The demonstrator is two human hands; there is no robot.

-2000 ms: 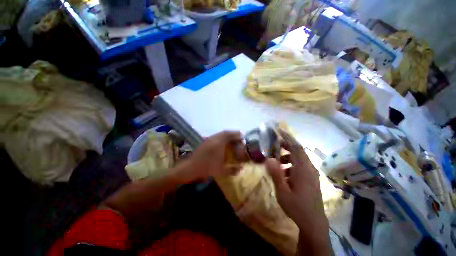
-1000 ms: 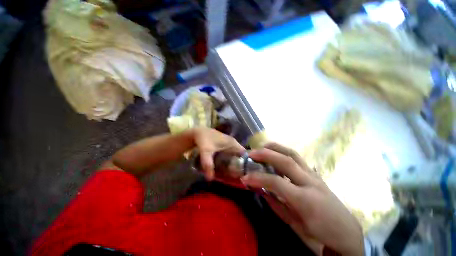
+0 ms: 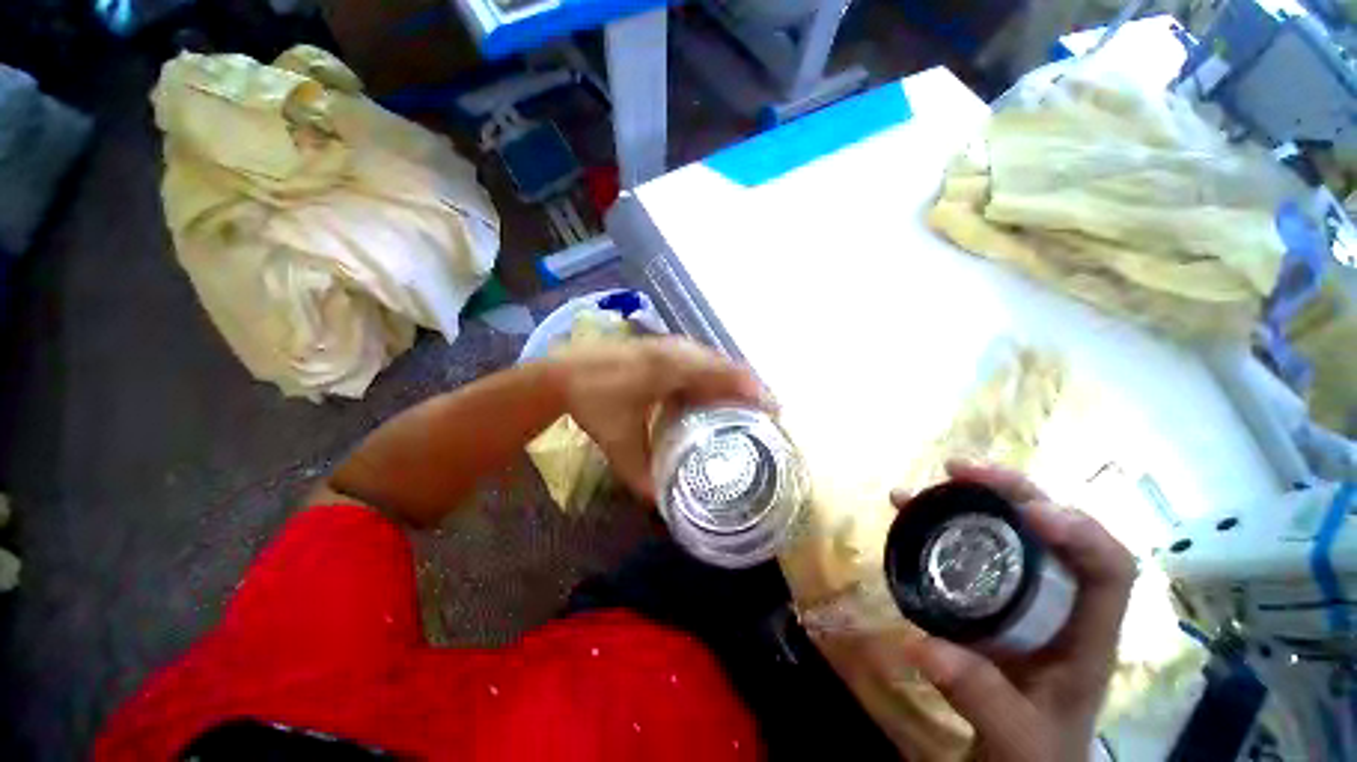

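Observation:
My left hand [image 3: 625, 402] holds the open shiny flask [image 3: 729, 484] tilted so its mouth faces me. A perforated metal disc shows inside the mouth. My right hand [image 3: 1042, 625] holds the flask's lid [image 3: 975, 563], a dark-rimmed cap with a silvery inside and a light outer side, apart from the flask. Pale yellow fabric [image 3: 878, 655] lies under my right hand at the table's front edge.
The white table [image 3: 804, 253] has blue tape at its corner. A yellow fabric pile [image 3: 1116, 209] lies on its far side. A sewing machine [image 3: 1265, 566] and phone [image 3: 1223, 707] are at right. A fabric heap [image 3: 320, 223] and white bucket [image 3: 543, 337] are at left.
The lid has come off the flask. My right hand has moved right with the lid, and my left hand has turned the flask's mouth toward me.

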